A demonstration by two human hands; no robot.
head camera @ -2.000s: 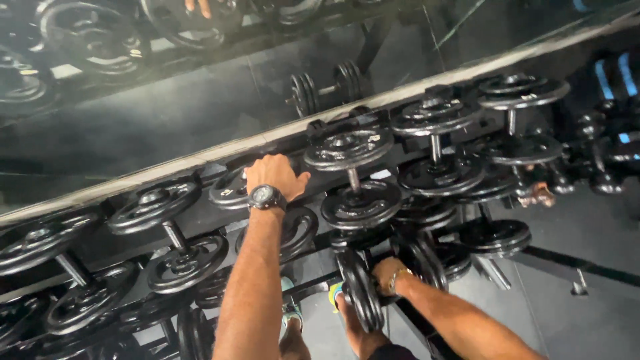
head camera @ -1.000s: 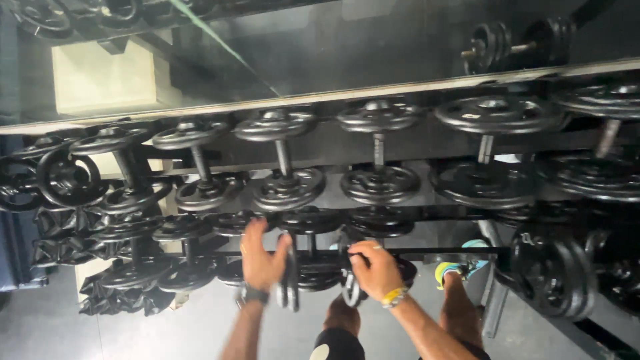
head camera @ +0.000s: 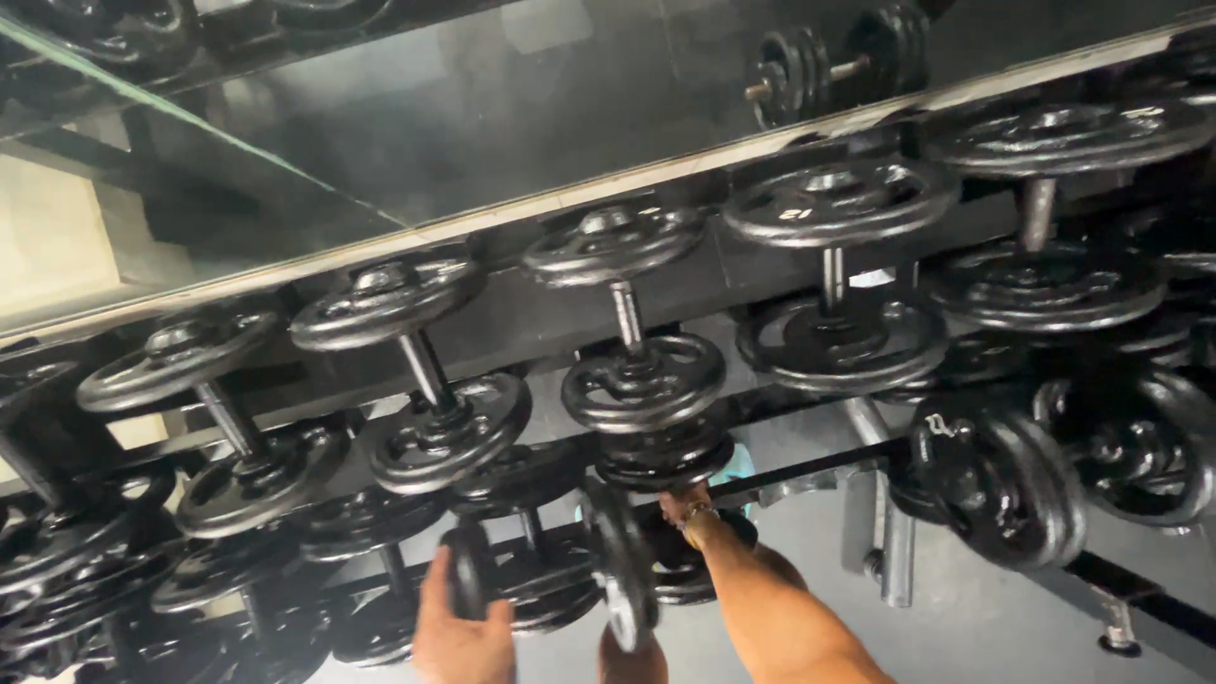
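Note:
My left hand (head camera: 464, 617), blurred, is at the bottom centre with thumb and fingers apart. It is beside a small black weight plate (head camera: 467, 570); whether they touch is unclear. A larger upright plate (head camera: 619, 562) stands between my hands. My right hand (head camera: 686, 505), with a yellow band at the wrist, reaches between the upper and lower plates of a black dumbbell (head camera: 665, 456) at the lower tier. Its fingers are partly hidden, so its grip cannot be made out. Above, a dumbbell (head camera: 627, 318) with a metal handle rests on the upper tier.
More plate dumbbells (head camera: 832, 275) line both tiers of the black rack. At right, a dumbbell (head camera: 997, 480) is turned sideways near the rack's dark leg (head camera: 1140, 594). Behind runs a mirror (head camera: 532, 114) with a pale lower edge. My legs (head camera: 632, 655) are below, over the grey floor.
A second ago both hands were close together around upright plates at the lower tier. Now they are farther apart, the left one lower in view and open. The view has shifted and tilted.

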